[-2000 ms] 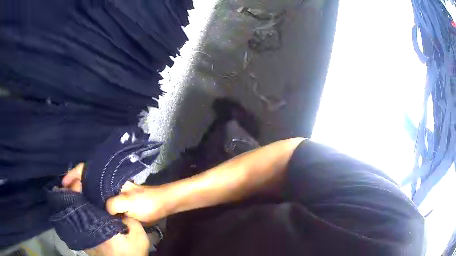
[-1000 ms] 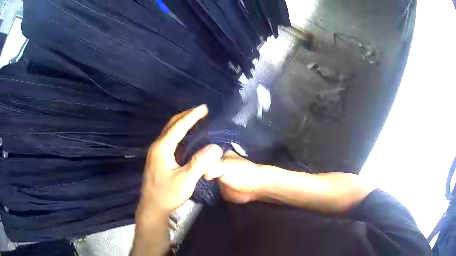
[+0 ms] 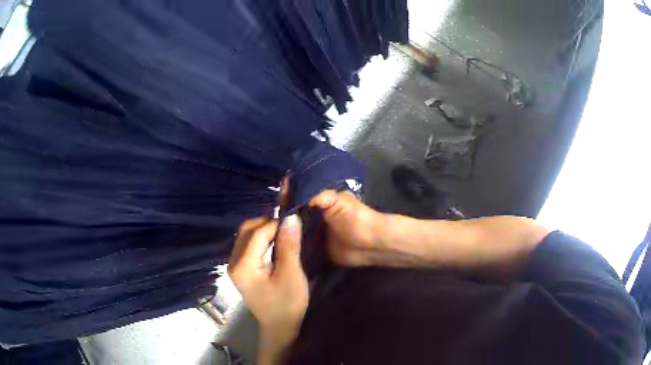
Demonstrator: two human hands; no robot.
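Observation:
A broad navy curtain of hanging denim strips (image 3: pixel 164 157) fills the left side of the view, its ragged ends facing the floor. My right hand (image 3: pixel 350 227) comes in from the right and grips a folded bundle of navy strips (image 3: pixel 325 171) with pale stitching. A small white tag (image 3: pixel 352 184) shows on the bundle. My left hand (image 3: pixel 275 260) comes up from below, thumb and fingers closed on a dark strip edge beside the bundle. The part between the two hands is dark and partly hidden.
Dark offcuts (image 3: pixel 453 142) and threads lie on the grey floor (image 3: pixel 400 121). A bright white table (image 3: pixel 610 157) stands at the right, with navy strips at its far edge. Wooden rack ends (image 3: pixel 421 57) show beyond and below the hanging strips.
My left hand has gone from spread fingers to closed on a strip edge. My right hand stays on the bundle, which now shows more clearly above it. The view has shifted slightly.

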